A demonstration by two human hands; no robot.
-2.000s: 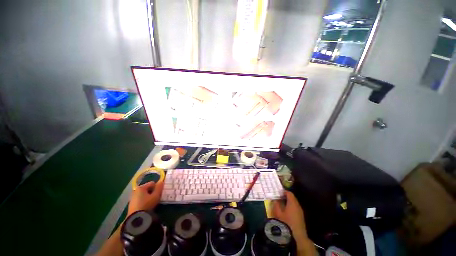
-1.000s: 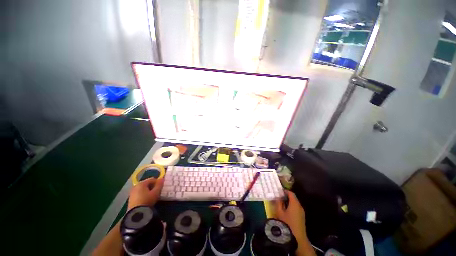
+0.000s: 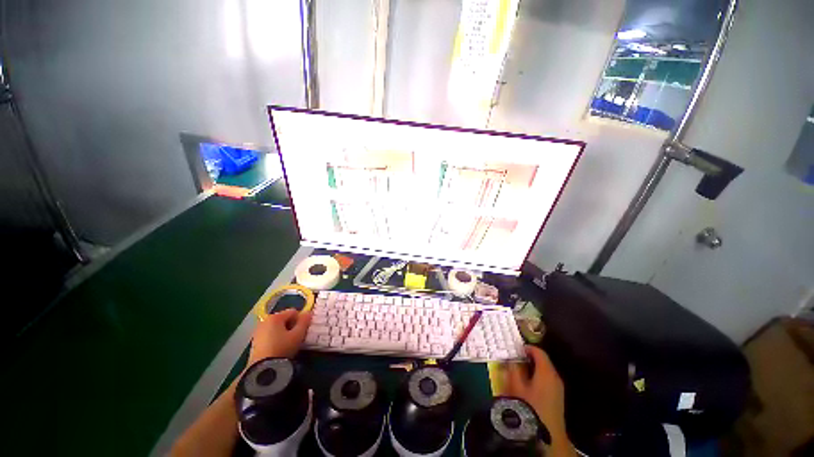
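Observation:
Several black-headed cameras with grey-ringed lens faces stand in a row at the bottom of the view, the leftmost showing part of its white body. My left hand rests at the left end of the white keyboard, by the yellow tape roll, fingers curled. My right hand is at the keyboard's right end, behind the rightmost camera. I cannot tell whether either hand holds anything. A red and black pen lies across the keyboard. The monitor shows a washed-out four-way picture.
The yellow tape roll lies left of the keyboard. White rolls and a yellow note block lie below the monitor. A large black hood or bag stands at right, a brown box beyond it. A long green surface runs at left.
The whole view has shifted, so the bench things appear farther right. The picture on the monitor has changed. The hands and cameras have kept about the same places on the bench.

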